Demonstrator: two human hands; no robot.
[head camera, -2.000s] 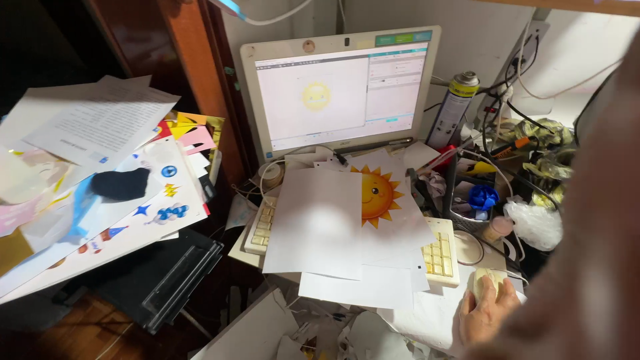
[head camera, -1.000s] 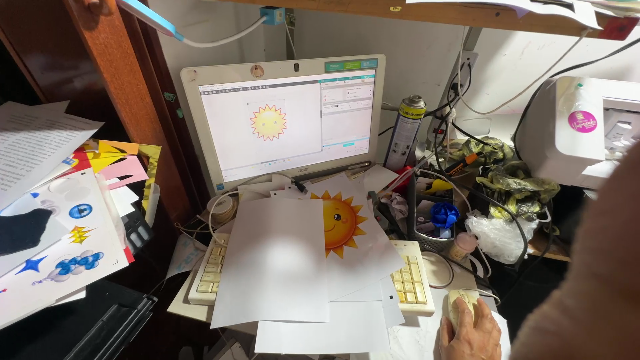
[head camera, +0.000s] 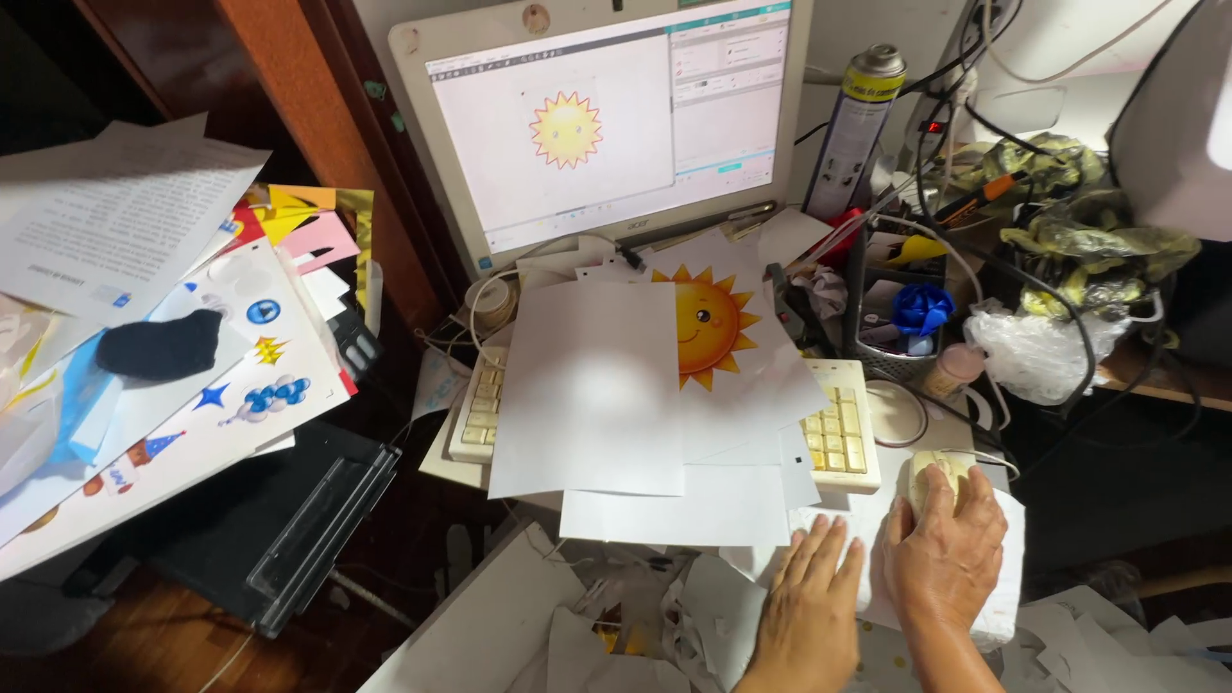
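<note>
My right hand (head camera: 948, 549) rests over a computer mouse (head camera: 936, 479) on a white pad (head camera: 1001, 577) at the lower right. Just left of it, my left hand (head camera: 813, 597) lies palm down with nothing in it, its fingertips near the pad's left edge. Plain white sheets (head camera: 589, 385) and a sheet with a printed smiling sun (head camera: 712, 322) cover the middle of a cream keyboard (head camera: 842, 433). Behind them a monitor (head camera: 568, 192) shows a similar sun in a drawing window.
A spray can (head camera: 857, 130) stands right of the monitor. Near it are a basket (head camera: 890, 361) with a blue bow (head camera: 924, 308), crumpled plastic bags (head camera: 1044, 346) and loose cables. Printed papers (head camera: 289, 356) are piled at left. A box with scraps (head camera: 491, 616) lies below.
My left hand has come into view beside my right hand, which stays at the mouse. On the monitor, the sun had no visible rays two seconds ago and now has a red-edged ring of them.
</note>
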